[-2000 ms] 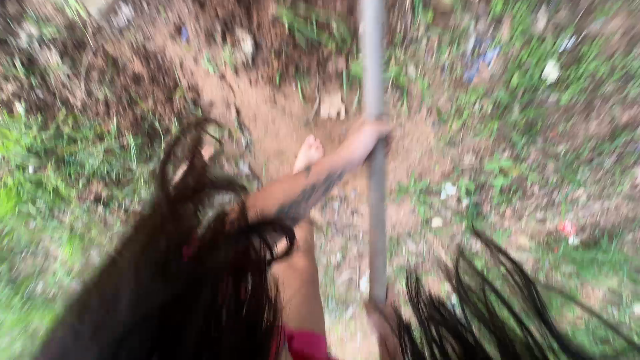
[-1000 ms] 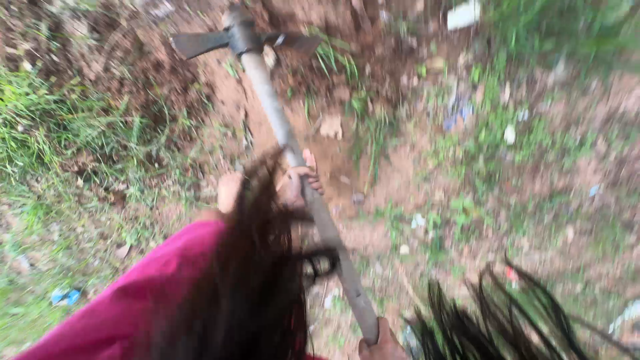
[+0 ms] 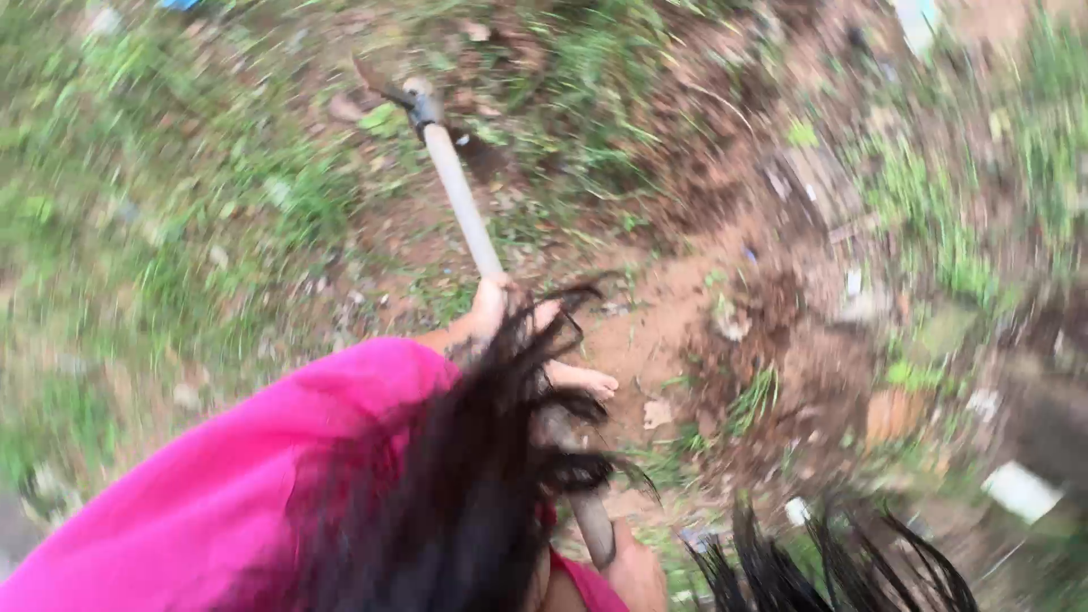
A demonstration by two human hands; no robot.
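A mattock with a metal head (image 3: 406,95) and a long pale handle (image 3: 461,200) slants from the upper left to the lower middle, its head near grassy ground. My left hand (image 3: 491,308) grips the handle around its middle, at the end of a pink sleeve. My right hand (image 3: 633,565) is closed around the handle's butt end, low in the view. Dark hair hangs over the lower part of the handle and hides some of the left hand and forearm. Motion blurs the picture.
A bare foot (image 3: 582,378) stands on reddish soil (image 3: 646,314) just right of the handle. Grass (image 3: 314,187) grows on the left. Loose soil, a flat worn board-like piece (image 3: 820,187) and a white scrap (image 3: 1021,491) lie to the right.
The mattock's head has swung to the left of the feet, over the grass, with both my hands still on the handle. The view has turned considerably.
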